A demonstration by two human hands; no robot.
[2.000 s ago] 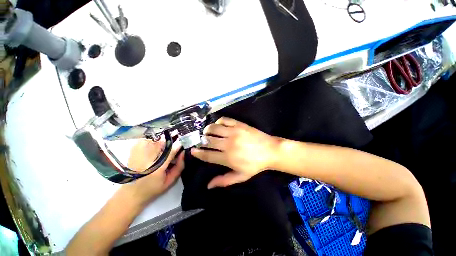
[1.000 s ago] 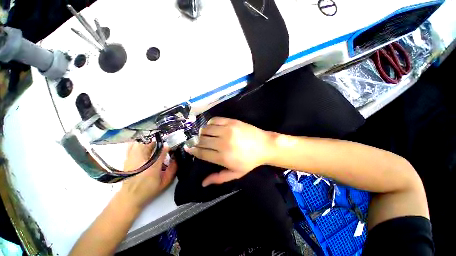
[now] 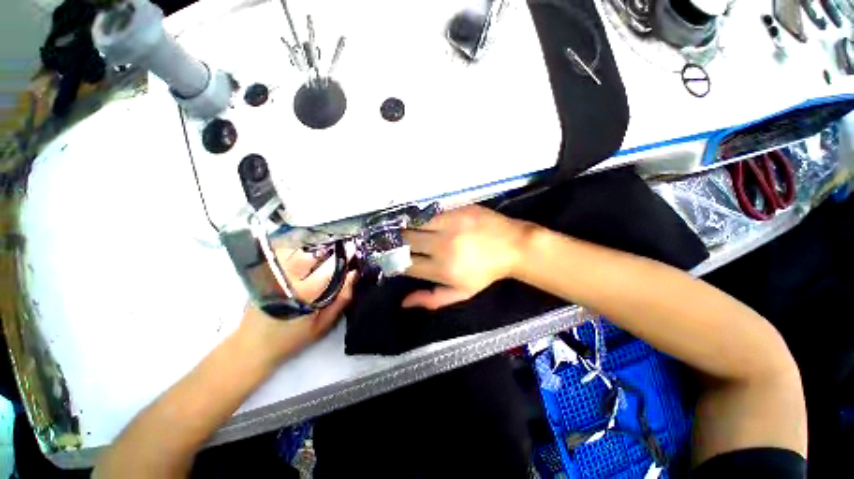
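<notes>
The black garment (image 3: 449, 313) lies on the white table under the needle area, stretching right along the machine. The presser foot and needle area (image 3: 384, 248) is a shiny metal cluster at its left end. My right hand (image 3: 468, 253) lies flat on the garment, right of the presser foot, thumb spread and fingertips partly hidden by the metal parts. My left hand (image 3: 309, 304) is left of the needle at the garment's edge, partly covered by the curved metal attachment (image 3: 257, 267). Whether its fingers pinch the fabric is hidden.
The white machine head (image 3: 449, 131) spans the top, with a black strap (image 3: 590, 94) draped over it. Dark red scissors (image 3: 763, 187) lie on a clear plastic bag (image 3: 716, 206) at the right. A blue basket (image 3: 618, 402) with small trims is below the table edge (image 3: 412, 370).
The view has shifted, so the machine sits further right. The garment's near edge has drawn up onto the table, baring the table edge. My right hand's fingertips are nearer the presser foot.
</notes>
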